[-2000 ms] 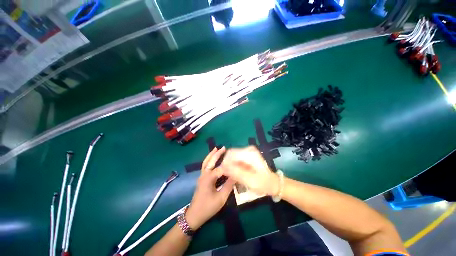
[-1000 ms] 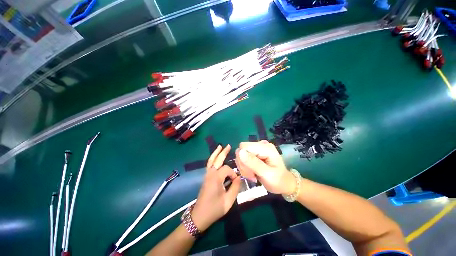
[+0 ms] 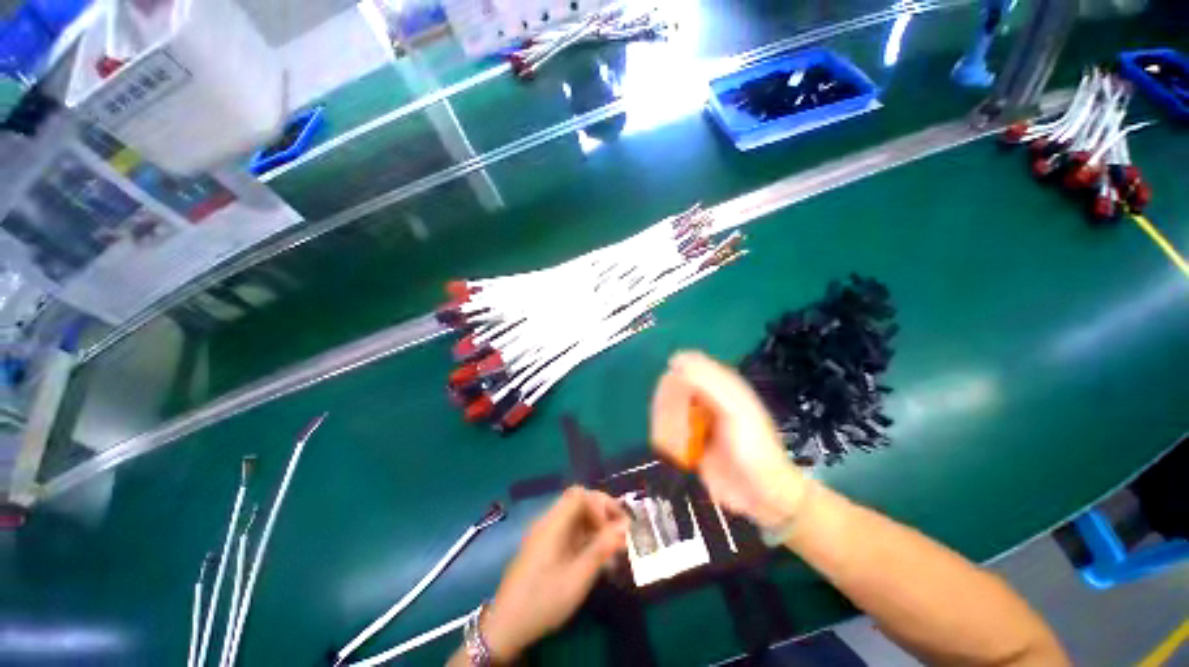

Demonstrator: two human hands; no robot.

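My left hand [image 3: 561,560] is in front of me at the left edge of the white card [image 3: 668,560], fingertips pinched together. A white cable [image 3: 424,638] runs from the lower left under my left wrist into that hand; its wire end is hidden by the fingers. My right hand [image 3: 724,437] is a closed fist raised above and right of the card, slightly blurred, around a short orange handle [image 3: 700,433]. Grey metallic-looking pieces show on the card. The heap of black connector housings [image 3: 828,371] lies right of my right hand.
A fanned pile of white cables [image 3: 574,306] with red ends lies beyond my hands. Other white cables [image 3: 274,541] lie at left, more [image 3: 1089,137] at far right. A metal rail [image 3: 835,170] crosses behind, with a blue bin [image 3: 795,98] beyond it. Black tape [image 3: 580,450] surrounds the card.
My hands have moved apart; my right hand has risen and moved right, showing the orange handle. The card is more exposed. The whole view has shifted, with more of the far side visible.
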